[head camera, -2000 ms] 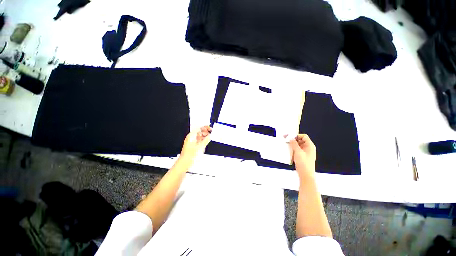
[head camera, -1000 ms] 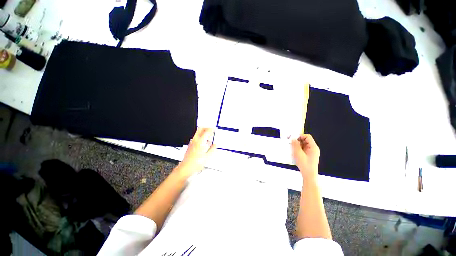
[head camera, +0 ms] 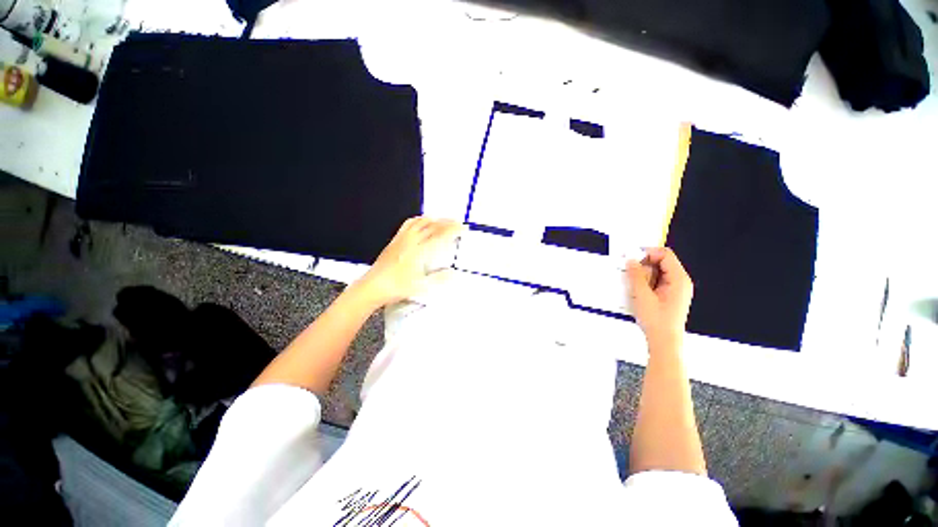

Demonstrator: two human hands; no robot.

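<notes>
The white marking template (head camera: 566, 185), with slots, dark cut-out windows and a yellow edge on its right, lies flat on a black cut panel (head camera: 741, 237). The panel shows through the openings, at the right with its curved notch, and as a thin line along the bottom. My left hand (head camera: 417, 262) rests on the template's lower left edge, fingers stretched out. My right hand (head camera: 660, 293) is at its lower right corner, fingers curled, with a small whitish piece, seemingly tailor's chalk (head camera: 634, 252), at the fingertips; it is hard to tell from the template.
Marked black panels (head camera: 257, 144) with faint pale lines lie left. A thick dark stack (head camera: 699, 36) and a dark bundle (head camera: 874, 57) lie behind. A dark bottle (head camera: 67, 79) and a yellow-labelled bottle (head camera: 15, 86) stand far left; a thin tool (head camera: 904, 351) lies right.
The template has been lowered and straightened over the panel, covering more of its left part. My left hand has gone from gripping the template's corner to lying on its edge. The view has shifted.
</notes>
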